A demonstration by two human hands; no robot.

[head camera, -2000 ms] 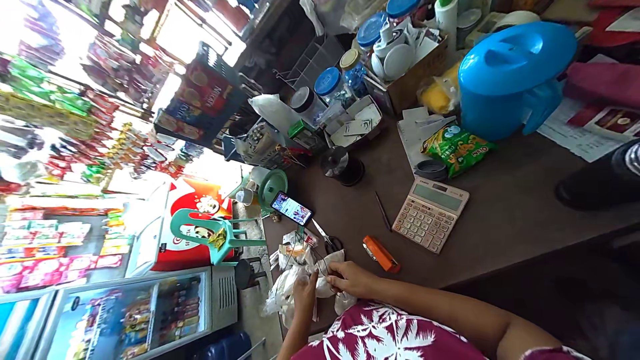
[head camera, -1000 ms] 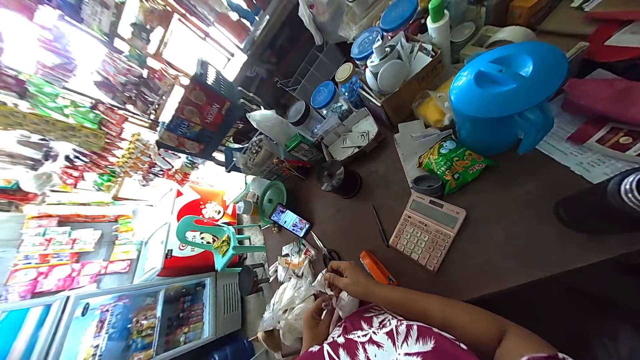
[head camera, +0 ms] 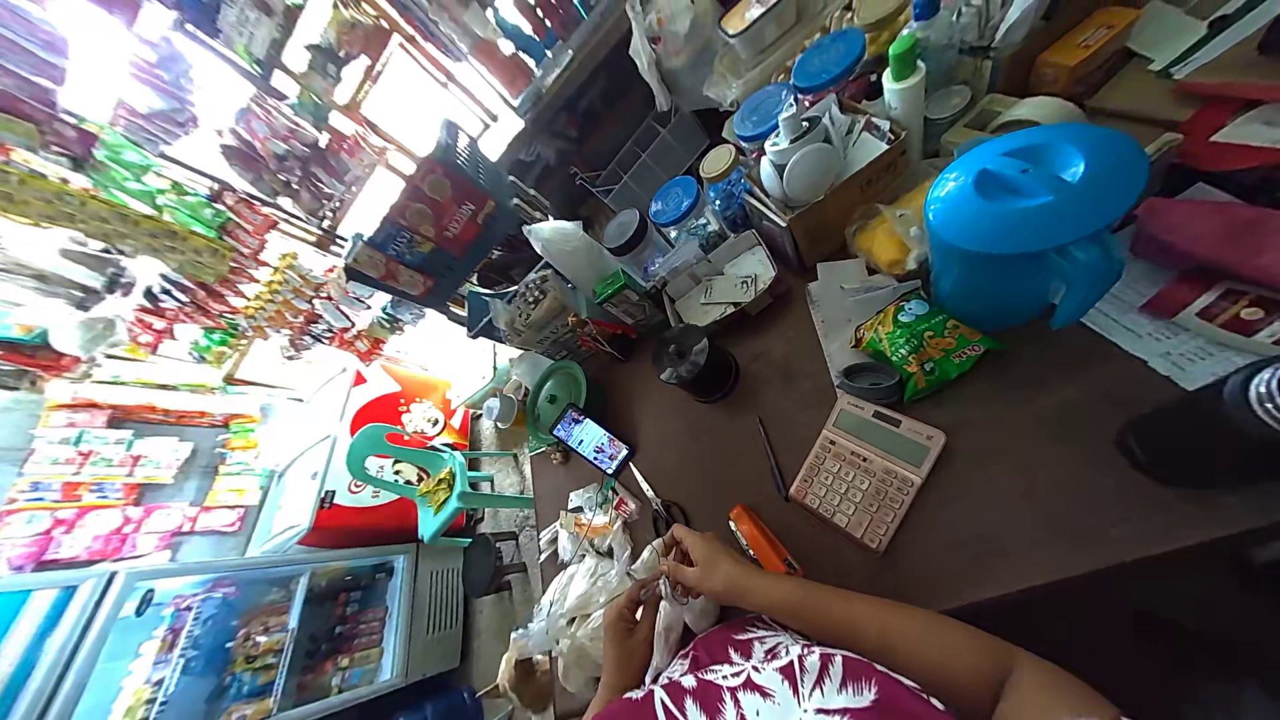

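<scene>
My left hand (head camera: pixel 630 625) holds a bunched part of a thin white plastic bag (head camera: pixel 575 595) at the table's near edge. Close beside it, my right hand (head camera: pixel 700 565) pinches the same plastic between thumb and fingers; the fingertips nearly meet. More crumpled bags lie under and left of my hands, and which layers are separate I cannot tell. A pair of scissors (head camera: pixel 662 508) lies just beyond my right hand, and an orange stapler (head camera: pixel 760 540) is to its right. A smartphone (head camera: pixel 591 439) with a lit screen rests past the bags.
A pink calculator (head camera: pixel 868 470), a pen (head camera: pixel 772 457), a green snack pack (head camera: pixel 922 345) and a blue lidded pitcher (head camera: pixel 1030 225) stand or lie on the brown table (head camera: pixel 1040 480). Jars and a cardboard box (head camera: pixel 850 205) line the back. A green plastic chair (head camera: pixel 445 490) and a glass-door fridge (head camera: pixel 260 640) are left.
Both hands stay at the plastic bags, with their fingers shifting on the plastic. My left hand has come closer to my right than it was two seconds ago.
</scene>
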